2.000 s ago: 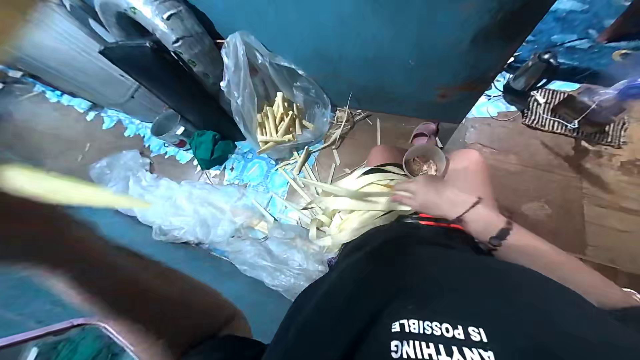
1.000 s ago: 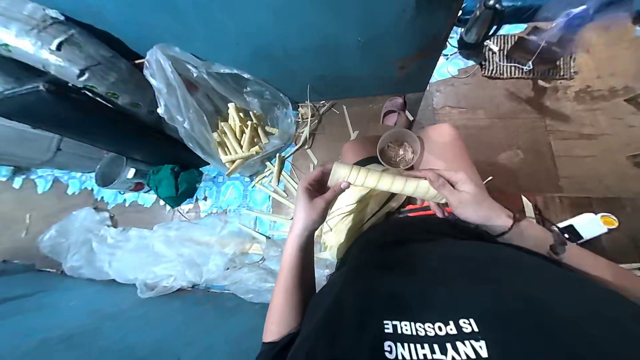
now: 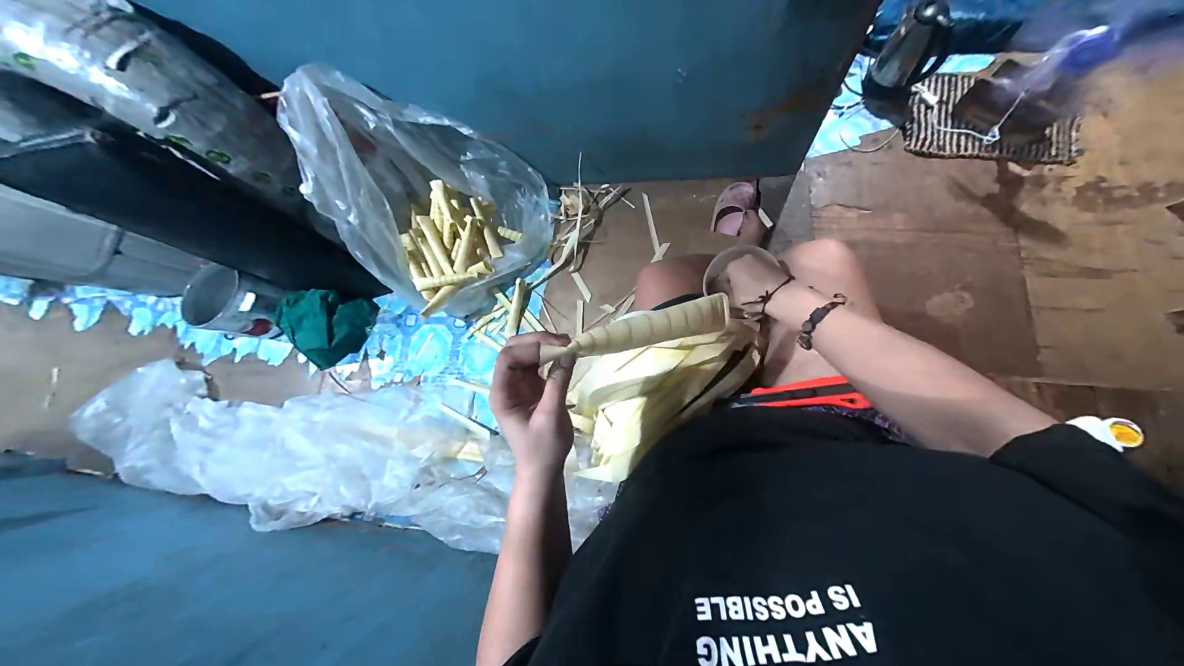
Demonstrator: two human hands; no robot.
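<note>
My left hand [image 3: 532, 393] pinches the narrow end of a tapered tube [image 3: 652, 330] wound from pale yellow leaf strip. The tube's wider end points right, near my right wrist. My right hand [image 3: 751, 279] reaches into a small round bowl [image 3: 717, 264] between my knees; its fingers are largely hidden, so what they hold cannot be told. Below the tube, pale leaf strips [image 3: 638, 398] lie across my lap. A red-orange and black item [image 3: 814, 393], partly covered, rests by my waist.
An open clear plastic bag [image 3: 338, 157] holds several pale tubes [image 3: 453, 240]. Crumpled plastic sheeting [image 3: 305, 453] lies at left, near a green cloth [image 3: 326, 326] and a clear container [image 3: 222, 298]. Leaf scraps [image 3: 583, 217] litter the floor. A dark flask [image 3: 911, 55] stands by a striped mat [image 3: 994, 120].
A second ago both hands held the tube; now only my left hand does, and my right hand has moved into the bowl. Two seconds ago my left arm was raised with a pale strip.
</note>
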